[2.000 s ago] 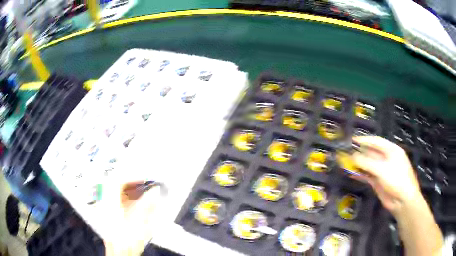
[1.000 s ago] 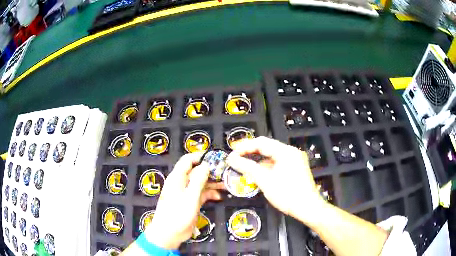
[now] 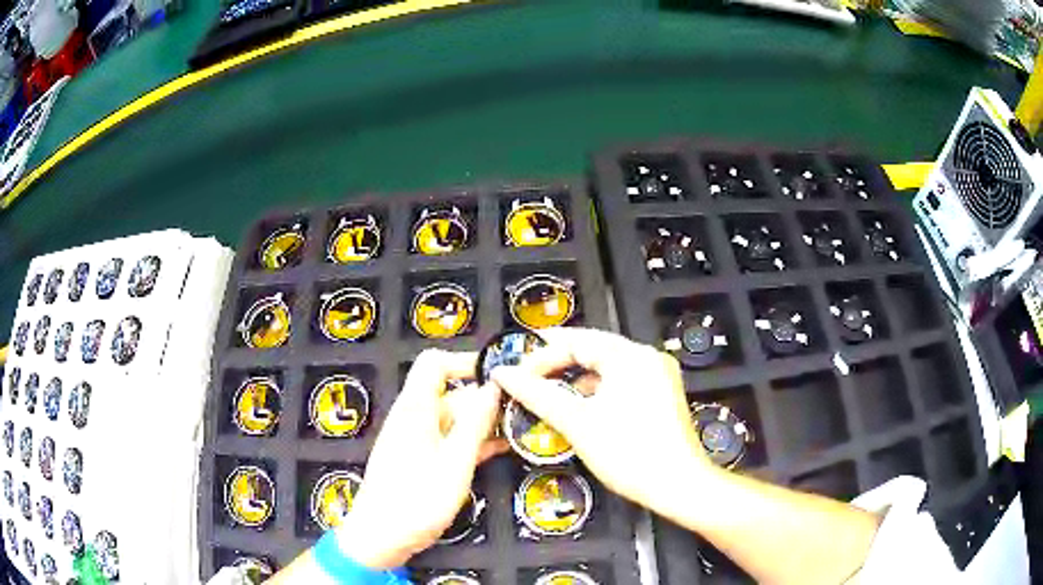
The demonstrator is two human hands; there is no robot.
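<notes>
A blue-grey mottled round module with a dark rim is held between both hands above the near black foam tray. My left hand, with a blue wrist band, grips it from the left. My right hand has its fingertips on its right side. A round housing, yellow inside with a silvery rim, shows just below the module, partly covered by my fingers; I cannot tell if it is held or lies in its pocket. More yellow housings sit in the tray's pockets.
A white tray with rows of mottled discs is at the left, a green patch near its corner. At the right, another black tray holds dark round units with white tabs, several pockets empty. A white fan box stands beyond it.
Two seconds ago my hands were apart, left over the white tray, right at the black tray. They have since come together on the module, which now shows a darker rim than one second ago.
</notes>
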